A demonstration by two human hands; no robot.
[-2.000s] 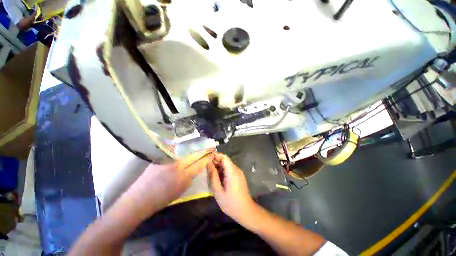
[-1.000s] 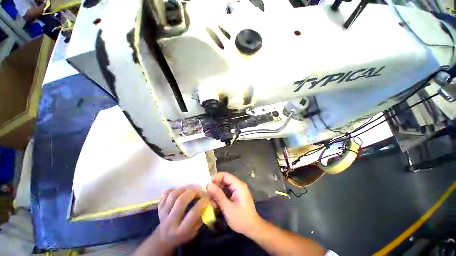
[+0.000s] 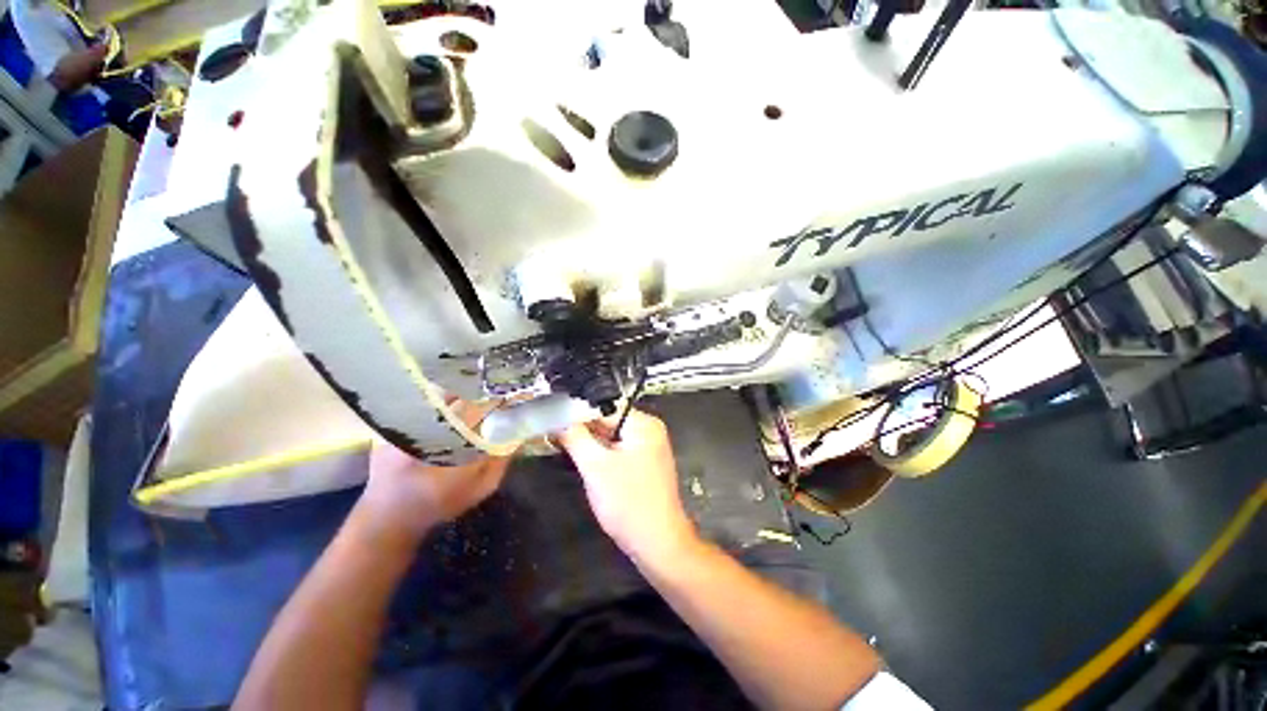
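Note:
The off-white panel [image 3: 250,396] with yellow edging [image 3: 271,465] lies left of and partly behind the white sewing machine's head [image 3: 556,208]. My left hand [image 3: 442,479] is at the panel's right part, its fingers partly hidden behind the machine's lower edge. My right hand [image 3: 625,465] is just below the dark needle area [image 3: 591,364], fingers bent close together at the panel's edge. The fingertips of both hands are near each other under the needle area. The part of the panel between them is mostly hidden.
An open cardboard box [image 3: 63,278] stands at the left. A yellowish tape roll [image 3: 934,433] sits among black cords right of the needle area. A dark handwheel [image 3: 1230,118] is at the upper right. Another person's hand [image 3: 81,63] shows at the upper left.
Both hands have moved up to the needle area from below it. The panel has moved up and left, further behind the machine head. The yellow end by my left hand no longer shows.

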